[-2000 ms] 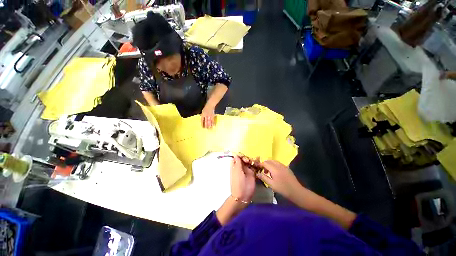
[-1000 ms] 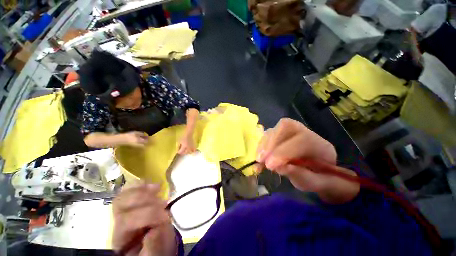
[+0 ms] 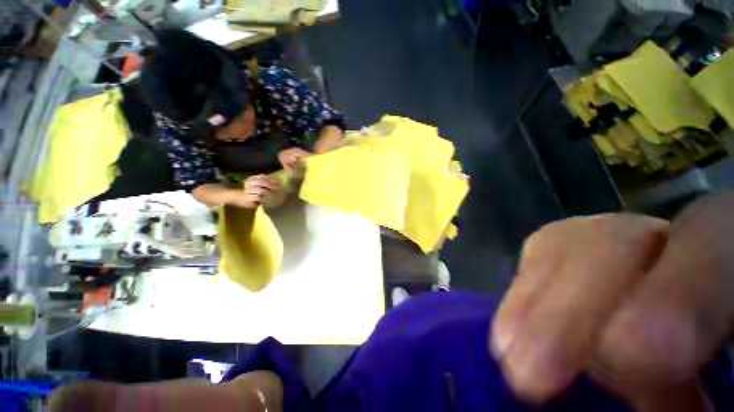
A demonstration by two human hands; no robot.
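Note:
My right hand [image 3: 595, 314] is large and blurred at the lower right, with its fingers bent; whether it holds anything is hidden. My left hand [image 3: 153, 397] lies along the bottom left edge, mostly cut off, with a thin bracelet at the wrist. No eyeglasses show. Across the white table [image 3: 330, 282], a seated person [image 3: 241, 137] in a black hat and flowered sleeves holds a yellow panel [image 3: 249, 249] that hangs curved over the table. More yellow panels [image 3: 386, 181] lie beside it on the right.
A white sewing machine [image 3: 133, 229] and a thread cone [image 3: 18, 314] are at left. Yellow panels [image 3: 80, 153] lie at far left, and a yellow stack [image 3: 652, 96] stands at upper right across the dark aisle [image 3: 499, 161]. A clear tray [image 3: 209, 368] shows below the table.
The eyeglasses held between my hands are out of sight. My hands have moved apart, the left down to the bottom edge, the right rightward and closer. The seated person now has both hands on a panel.

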